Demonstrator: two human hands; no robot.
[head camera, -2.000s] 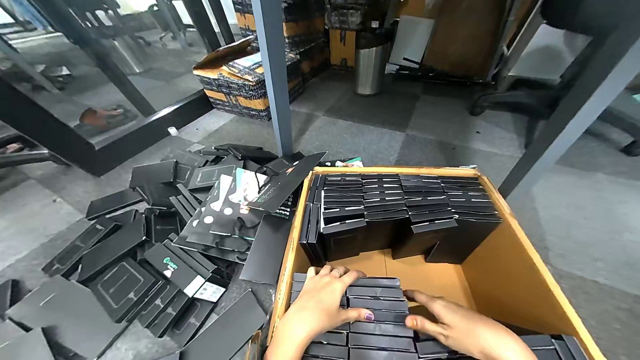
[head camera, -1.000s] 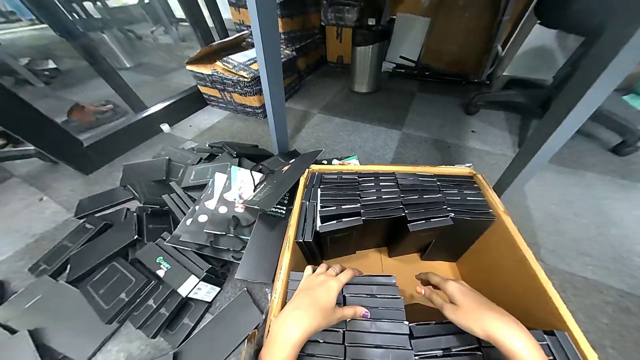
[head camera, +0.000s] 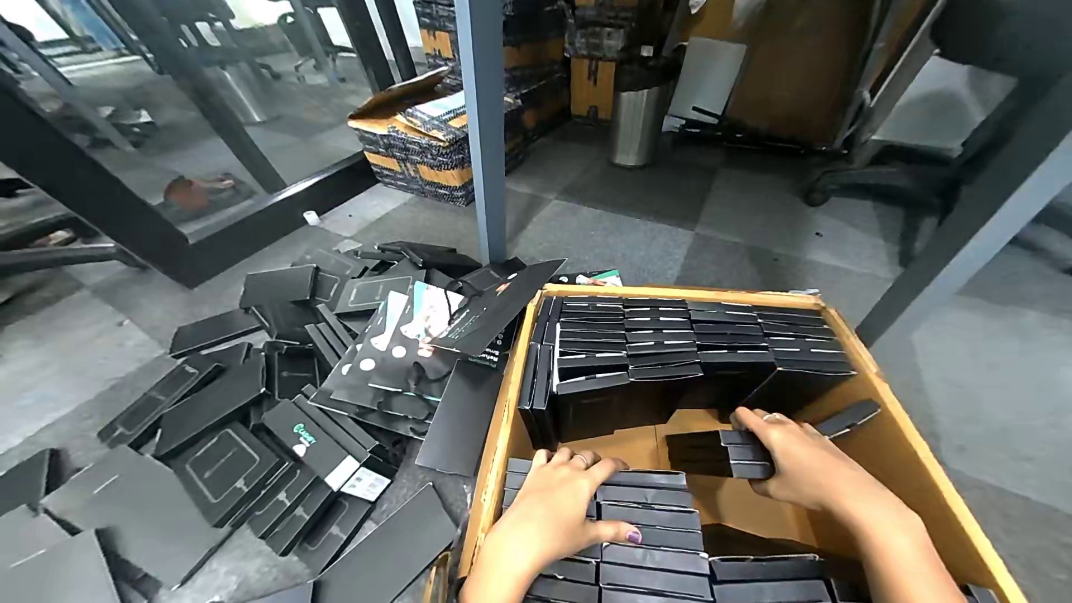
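Observation:
Rows of thin black boxes (head camera: 653, 536) stand on edge in the near part of a large cardboard carton (head camera: 921, 435). My left hand (head camera: 557, 511) rests on top of these rows, fingers spread. Over the carton's bare middle, my right hand (head camera: 796, 456) grips several black boxes (head camera: 745, 455) by their ends; another slim black box (head camera: 850, 417) sticks out on the far side of that hand. More black boxes (head camera: 695, 339) fill the carton's far side in packed rows.
A loose pile of black boxes (head camera: 226, 469) and printed black sleeves (head camera: 402, 352) covers the floor at left. A grey table leg (head camera: 486, 134) rises behind the carton, another slanting post (head camera: 963, 243) at right. Farther back are a metal bin (head camera: 636, 126), taped cartons (head camera: 419, 159) and a chair base (head camera: 879, 180).
My right hand has moved from the near rows toward the carton's middle right and now holds several black boxes. The left hand stays on the near rows.

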